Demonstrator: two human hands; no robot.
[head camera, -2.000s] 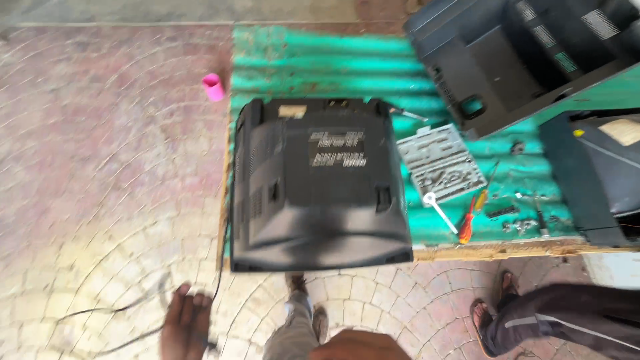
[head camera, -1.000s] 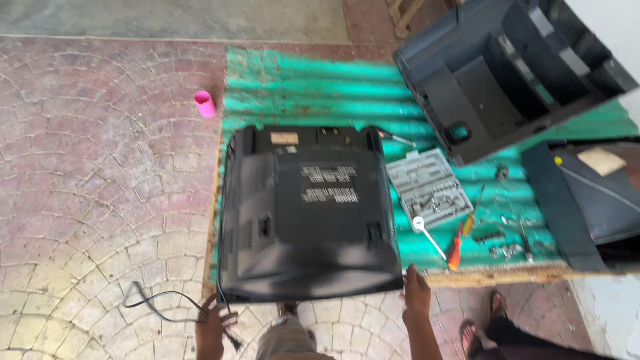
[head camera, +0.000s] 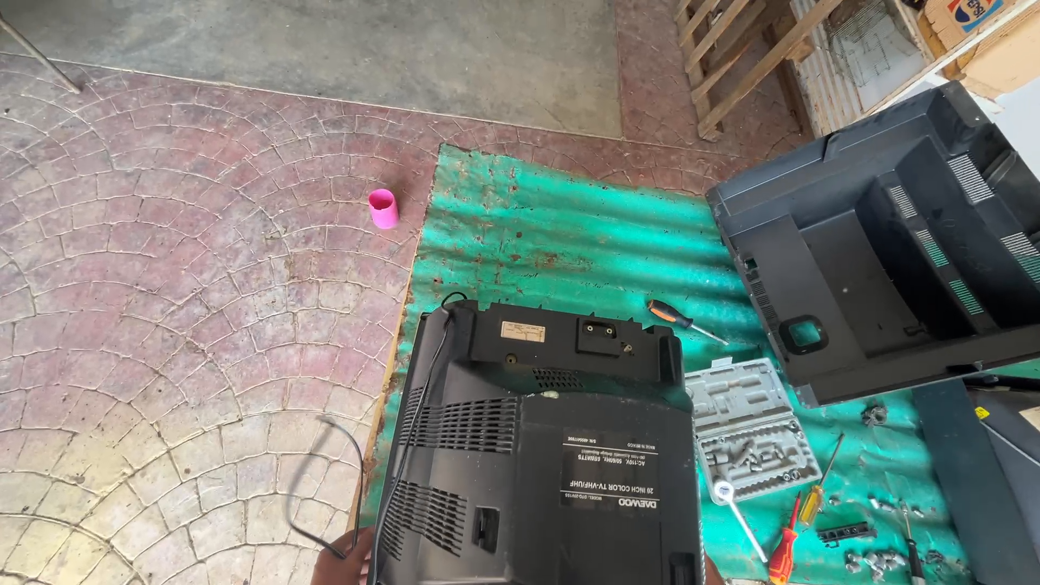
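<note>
A black Daewoo television with a vented back shell lies on the green corrugated sheet, its connector panel facing away from me. My left hand is at its near left side, mostly hidden, with the black power cord looping beside the fingers. At the lower right edge of the set, only a sliver of my right hand shows. Whether either hand grips the casing cannot be seen. The cord also runs along the left side of the shell.
Right of the television are a grey socket-set case, a ratchet, several screwdrivers, including an orange-and-black one, and loose screws. An empty television back cover leans beyond. A pink cup stands on the paving; a wooden pallet is behind.
My right hand was away from the set, then came to its right side. My left hand has moved from the hanging cord to the set's left side. The view has shifted.
</note>
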